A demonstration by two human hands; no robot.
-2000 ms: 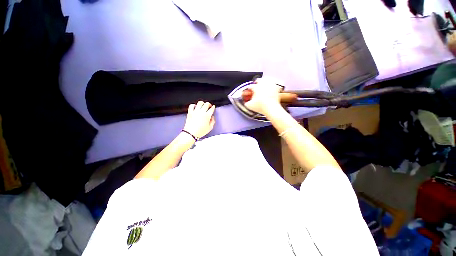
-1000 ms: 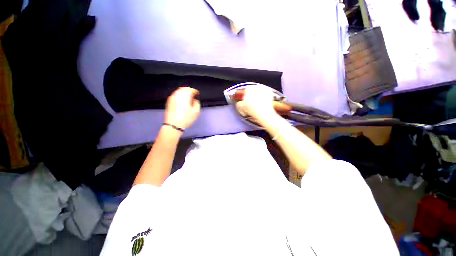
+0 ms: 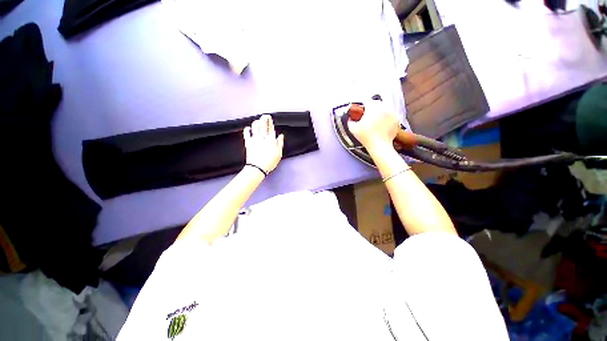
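A long black sleeve piece (image 3: pixel 173 156) lies flat on the lilac pressing table (image 3: pixel 133 86), its wide end to the left and its narrow straight end to the right. My left hand (image 3: pixel 263 143) lies flat on it near the narrow end, fingers slightly apart, gripping nothing. My right hand (image 3: pixel 374 126) grips the handle of the steam iron (image 3: pixel 347 136). The iron is on the table just right of the sleeve's narrow end, apart from it. My hand hides part of the iron.
A black pile (image 3: pixel 33 153) hangs over the left table edge. Another black stack (image 3: pixel 103 13) lies at the far left. The ridged iron rest pad (image 3: pixel 444 80) is at the right edge. The iron's hose (image 3: pixel 492 164) runs right. Cardboard boxes (image 3: pixel 374 206) stand below.
The iron has moved off the sleeve to the right. My left hand has flattened onto the sleeve near its narrow end. The sleeve now looks flatter, its upper fold no longer gaping.
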